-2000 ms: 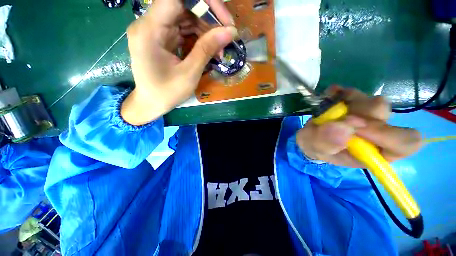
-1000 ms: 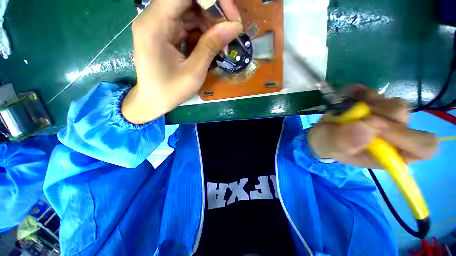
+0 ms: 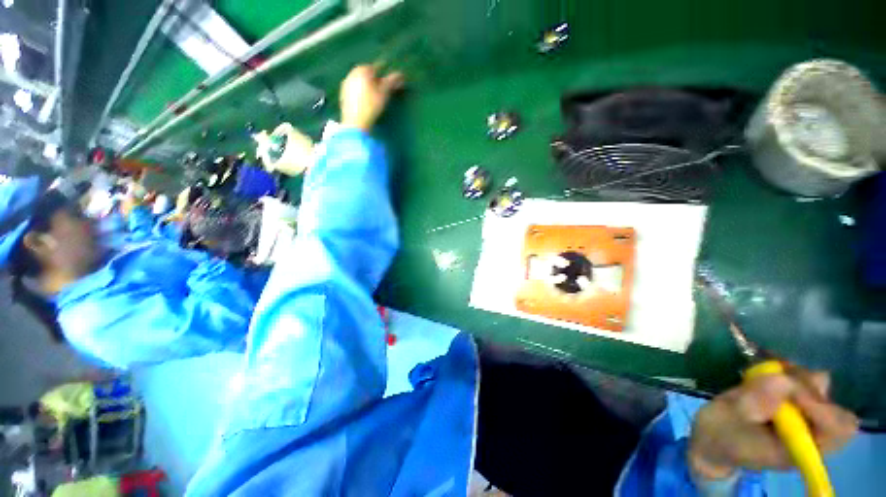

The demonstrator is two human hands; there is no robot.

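The orange soldering fixture [image 3: 539, 303] lies on a white pad [image 3: 670, 291]. Its round centre [image 3: 571, 273] is dark with pale shapes; I cannot tell if a board sits there. My right hand [image 3: 767, 422] grips the yellow-handled soldering iron [image 3: 799, 442] at the near right, its metal tip pointing up and left beside the pad. My left hand [image 3: 363, 97] is stretched far out to the left over the bench; it is small and blurred, and what its fingertips hold is not clear. Small round boards [image 3: 502, 124] lie loose beyond and left of the pad.
A black fan with a wire grille [image 3: 631, 167] stands behind the pad. A whitish round tub [image 3: 816, 126] stands to its right. Another person in blue [image 3: 155, 291] is at the left, near cluttered items along the bench. A pale rail [image 3: 291, 49] runs along the far left.
The view has swung left and wider. My left hand has left the fixture and reached far out left. The board and tweezers no longer show at its fingers. The iron stays in my right hand.
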